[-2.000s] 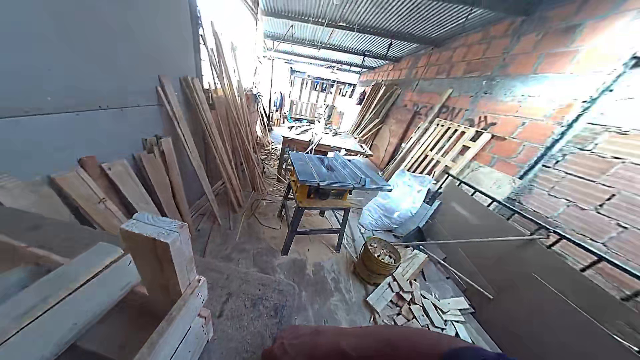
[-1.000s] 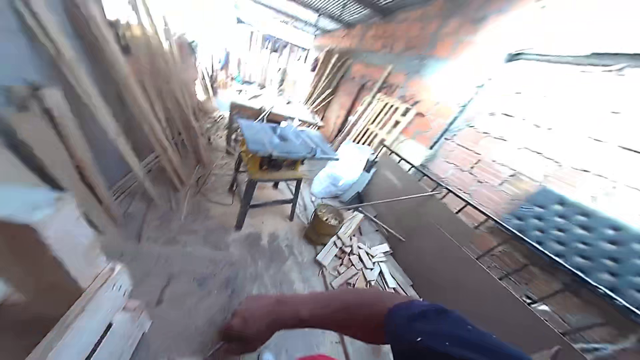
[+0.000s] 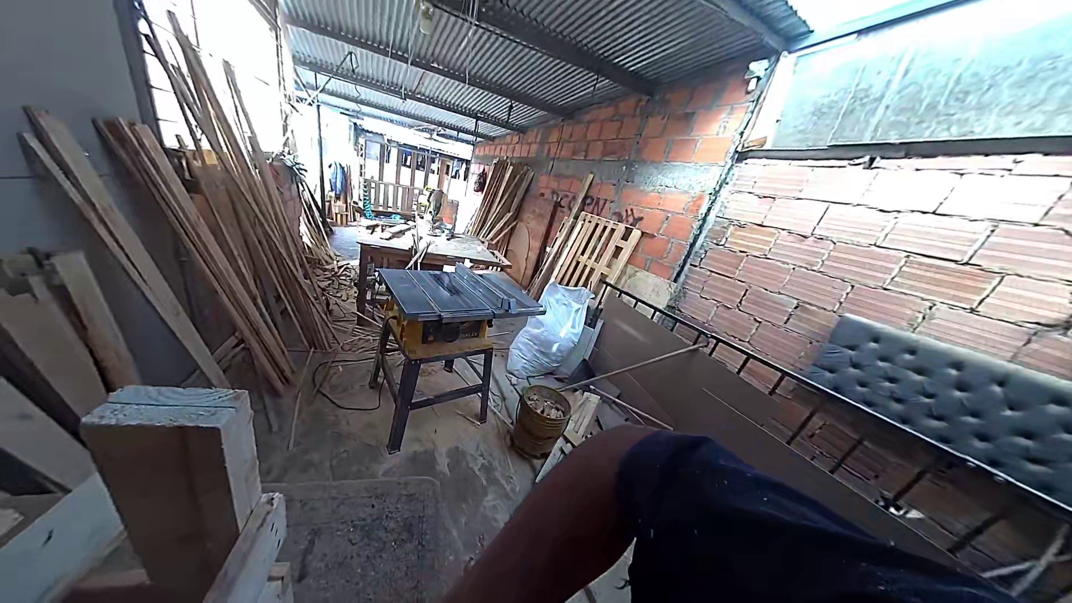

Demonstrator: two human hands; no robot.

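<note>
My right arm, in a dark sleeve, reaches down across the lower right of the view, and its hand is cut off by the bottom edge. My left hand is not in the picture. A wooden post (image 3: 172, 477) joined to pale boards (image 3: 251, 548) stands at the lower left. Further ahead is a yellow table saw (image 3: 448, 331) with a grey metal top on a dark stand. A bucket of wood offcuts (image 3: 540, 423) sits between the saw and my arm.
Long boards (image 3: 209, 260) lean on the left wall. Behind the saw stands a wooden workbench (image 3: 435, 247). On the right are a white sack (image 3: 548, 331), a pallet (image 3: 595, 251), a brown panel (image 3: 678, 377), a black metal frame (image 3: 804, 385) and a tufted grey headboard (image 3: 946, 394).
One second ago my right hand showed at the bottom; now it is out of view and the arm fills more of the lower right. The view has shifted.
</note>
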